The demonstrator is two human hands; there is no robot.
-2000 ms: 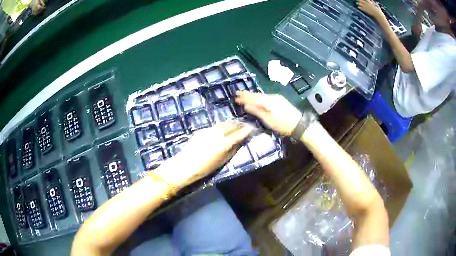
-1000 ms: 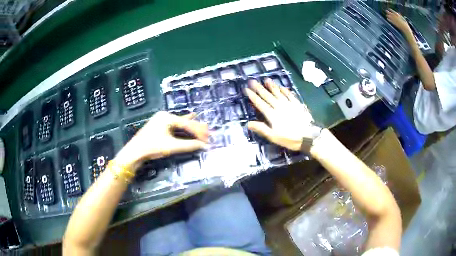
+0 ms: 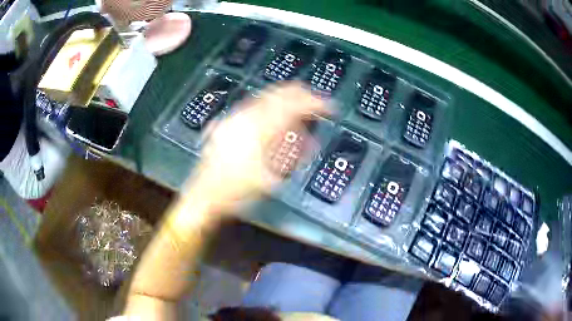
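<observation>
My left hand (image 3: 251, 138) is strongly blurred over the clear phone tray (image 3: 433, 164). A black keypad phone (image 3: 287, 149) shows at its fingers; whether the hand grips it I cannot tell. Other keypad phones lie face up in the tray's pockets, such as one (image 3: 338, 166) right of the hand and one (image 3: 389, 191) further right. The lens tray (image 3: 475, 216), with dark square pockets, lies right of the phone tray. My right hand is not in view.
A gold-topped white box (image 3: 128, 72), a dark flat screen device (image 3: 97, 127) and a pink round fan part (image 3: 168, 32) are at the left. Below is a carton with clear scraps (image 3: 106, 241). A blurred pale shape (image 3: 544, 276) is at the lower right.
The view has swung left, so both trays sit further right in the picture. My left hand has moved from the lens tray to the phone tray. My right hand has left the picture.
</observation>
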